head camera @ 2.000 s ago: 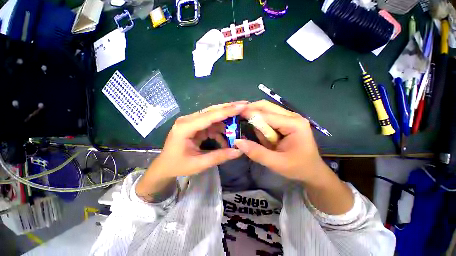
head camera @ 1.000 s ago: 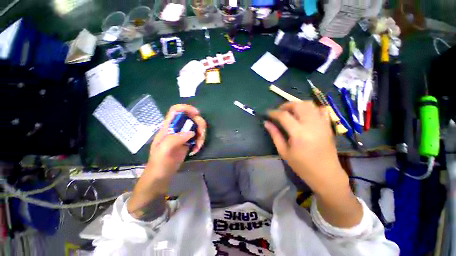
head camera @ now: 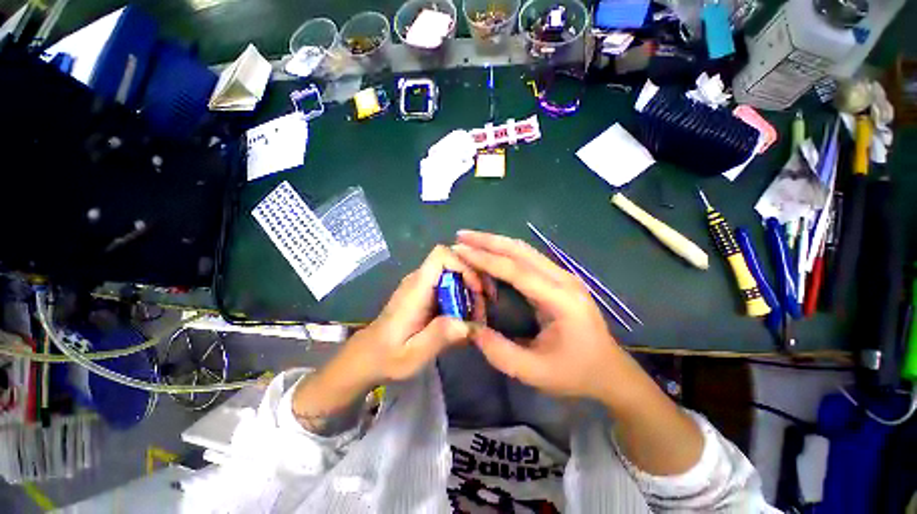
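A watch body with blue edges (head camera: 454,294) is held upright between my two hands near the mat's front edge. My left hand (head camera: 410,319) grips it from the left with fingers and thumb. My right hand (head camera: 548,316) curls around its right side, with fingertips and thumb at its top and bottom. The fingers hide most of its faces. Tweezers (head camera: 585,278) lie on the green mat just right of my hands. A cream-tan stick (head camera: 661,231) lies beyond them to the right.
A sticker sheet (head camera: 292,236) and a clear dot sheet (head camera: 354,229) lie at the left. White crumpled paper (head camera: 442,167) and a small yellow-gold square (head camera: 491,164) lie behind my hands. A yellow-black screwdriver (head camera: 733,253) and blue-handled pliers (head camera: 779,269) lie right. Cups (head camera: 423,28) line the back.
The cream stick has left my right hand and lies on the mat. My right hand has come back from above the tweezers to the watch body. The camera view has shifted.
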